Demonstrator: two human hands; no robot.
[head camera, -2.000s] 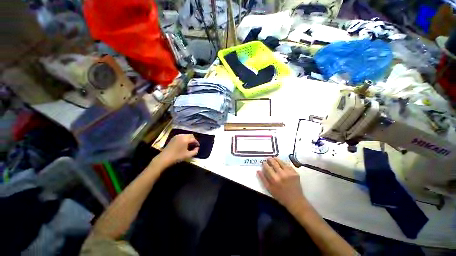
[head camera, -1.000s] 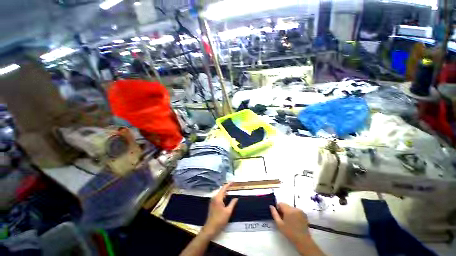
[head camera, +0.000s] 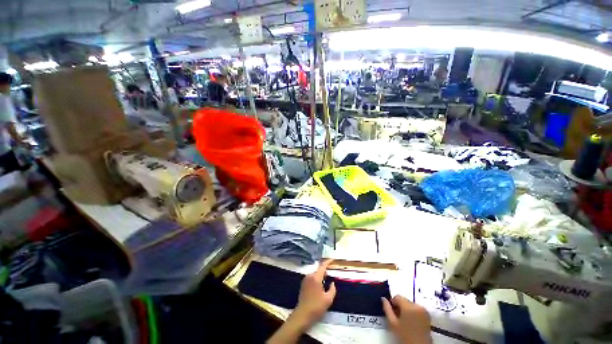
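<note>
A dark cut piece (head camera: 360, 296) lies flat over the sewing template (head camera: 355, 320), whose white edge with handwritten marks shows in front of it. My left hand (head camera: 315, 295) rests on the left part of this piece, fingers spread. My right hand (head camera: 408, 318) touches its right end with thumb and fingertips. Another dark piece (head camera: 268, 285) lies to the left of my left hand; whether the two are separate under the hand cannot be told. The brown guide strip (head camera: 361, 265) lies just behind the template.
A grey-blue stack of cut pieces (head camera: 294, 232) stands behind at left, a yellow-green basket (head camera: 362, 218) behind it. The sewing machine head (head camera: 523, 265) is at right, with a navy piece (head camera: 518, 324) under its arm. Another machine (head camera: 168, 185) and a red-orange bag (head camera: 235, 151) are at left.
Two seconds ago the template lay bare and my left hand was at the dark cloth on the left; now dark cloth covers the template under both hands. The view has tilted up.
</note>
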